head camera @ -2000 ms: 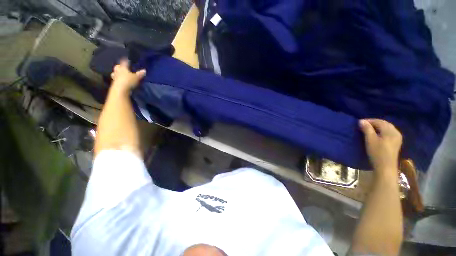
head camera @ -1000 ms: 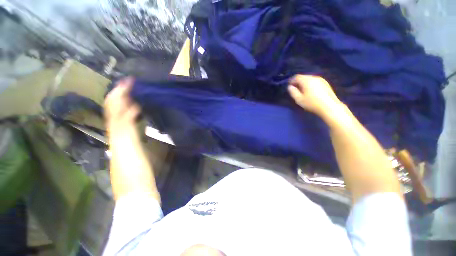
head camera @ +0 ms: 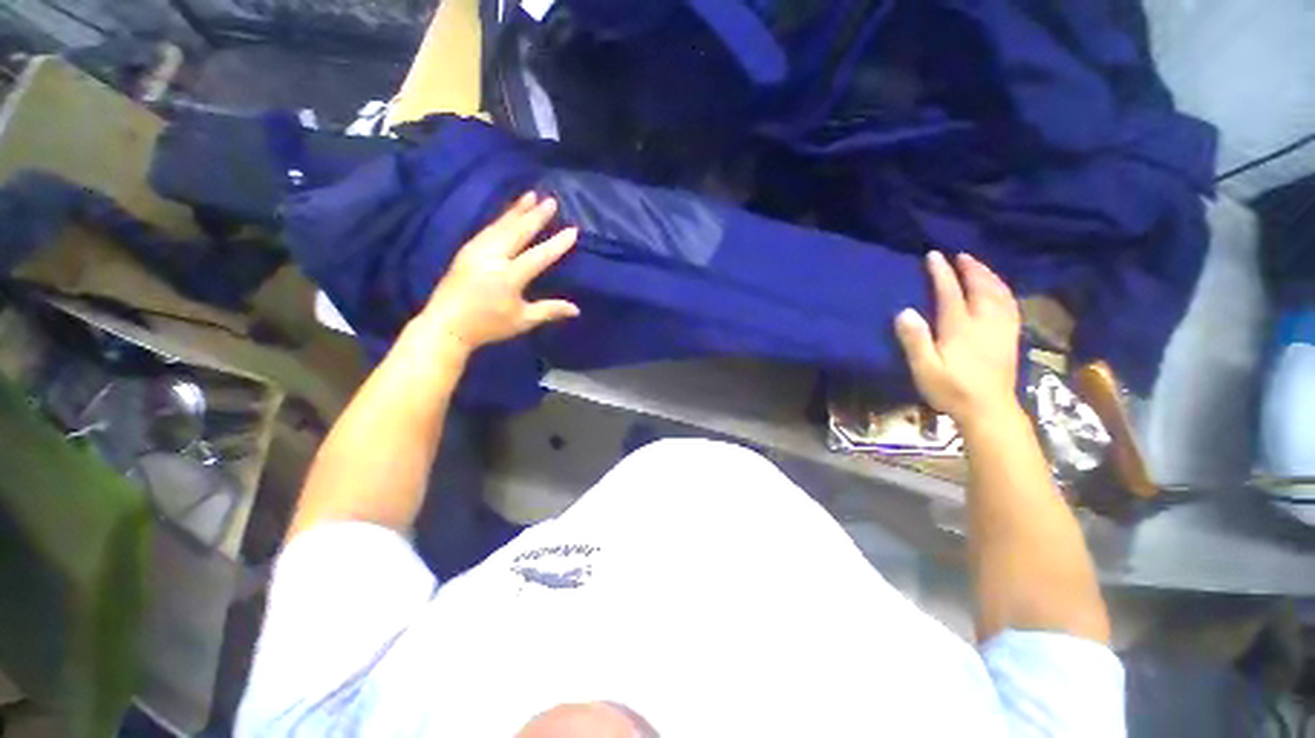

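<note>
A navy blue garment (head camera: 808, 291) lies in a long flat layer over the narrow board, bunched at its left end. A shinier dark patch shows on its upper side. My left hand (head camera: 505, 281) lies on the left part of the cloth with its fingers spread. My right hand (head camera: 969, 335) rests at the right end of the layer with its thumb and fingers apart. The dark rounded board end (head camera: 217, 173) shows at the left. The silver iron (head camera: 1067, 425) with its orange-brown handle (head camera: 1122, 430) stands just right of my right wrist.
A large heap of navy cloth (head camera: 995, 130) lies behind the board. A shiny metal frame (head camera: 880, 430) sits near my right hand. Tan board pieces (head camera: 72, 130) are at the left, and a green object (head camera: 72, 577) is at the lower left. A dark cord runs right from the iron.
My left hand has moved right, from the cloth's left end onto its surface. My right hand has moved from the heap down to the layer's right end. The shiny patch now faces up.
</note>
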